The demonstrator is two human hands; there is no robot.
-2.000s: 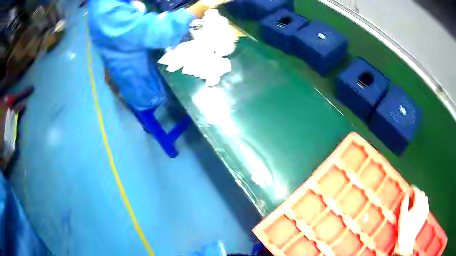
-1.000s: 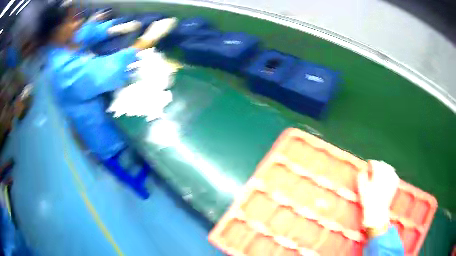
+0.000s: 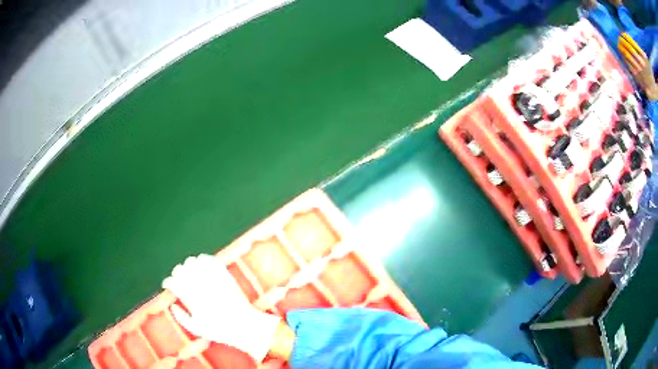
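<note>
The red-orange blister tray (image 3: 345, 277) lies at the bottom of the view, its visible pockets empty and its near part cut off by the frame edge. My right hand (image 3: 220, 306), in a white glove, lies over the left-middle part of the tray near its far edge. Its fingers point left and are slightly bent. Whether they grip the tray or anything else is hidden. My left hand is not in view.
Stacked red-orange trays (image 3: 534, 194) hold watches with pale tags at right, with clear plastic around them. A printed sheet (image 3: 427, 49) lies on the green belt near dark blue boxes (image 3: 480, 21). Another blue box (image 3: 32, 310) is at lower left. Another person's hand (image 3: 635, 61) shows at upper right.
The view has swung right: the neighbouring person and white pile at left are gone, and the full trays and sheet now show. My right hand is still over the empty tray.
</note>
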